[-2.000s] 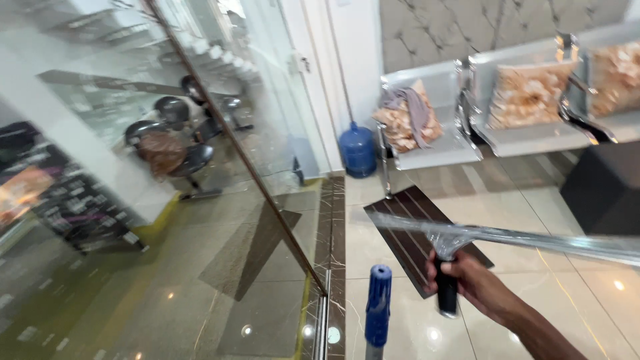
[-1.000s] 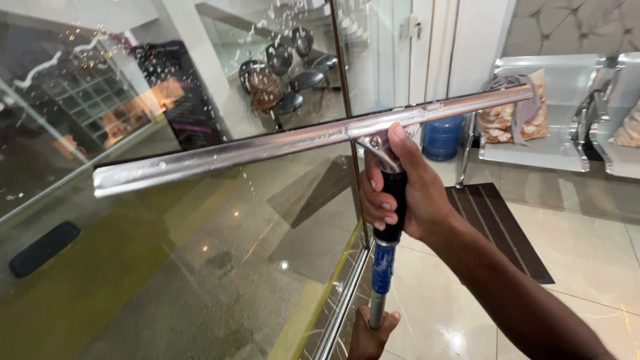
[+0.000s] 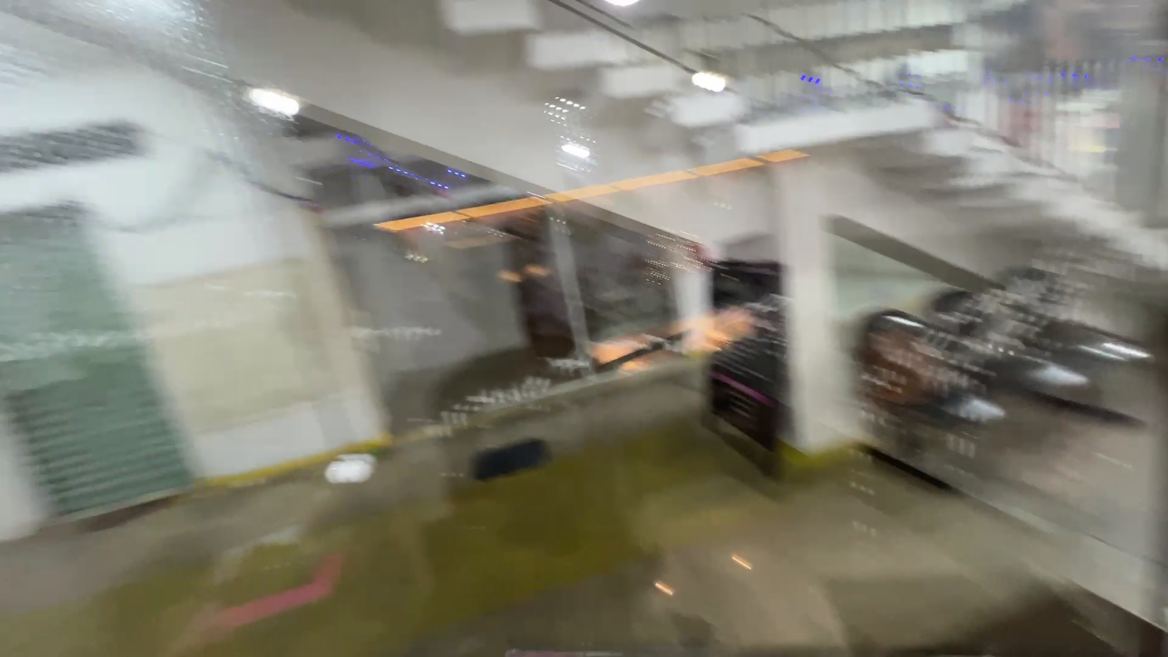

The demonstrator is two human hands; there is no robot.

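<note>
Neither of my hands shows in the head view now, and the squeegee is out of sight too, so what each hand holds is hidden. A large glass pane fills most of the blurred view, with whitish wet streaks and drops on it. Reflections or things beyond the glass mix in it, and the blur hides which is which.
Dark chairs stand at the right, beside a white pillar and a dark panel. A green shutter is at the far left. A dark mat-like shape lies on the floor.
The view has swung left and up. The squeegee on its blue-gripped pole and both hands, seen one second ago with one hand at the squeegee handle and one on the pole, have left the frame.
</note>
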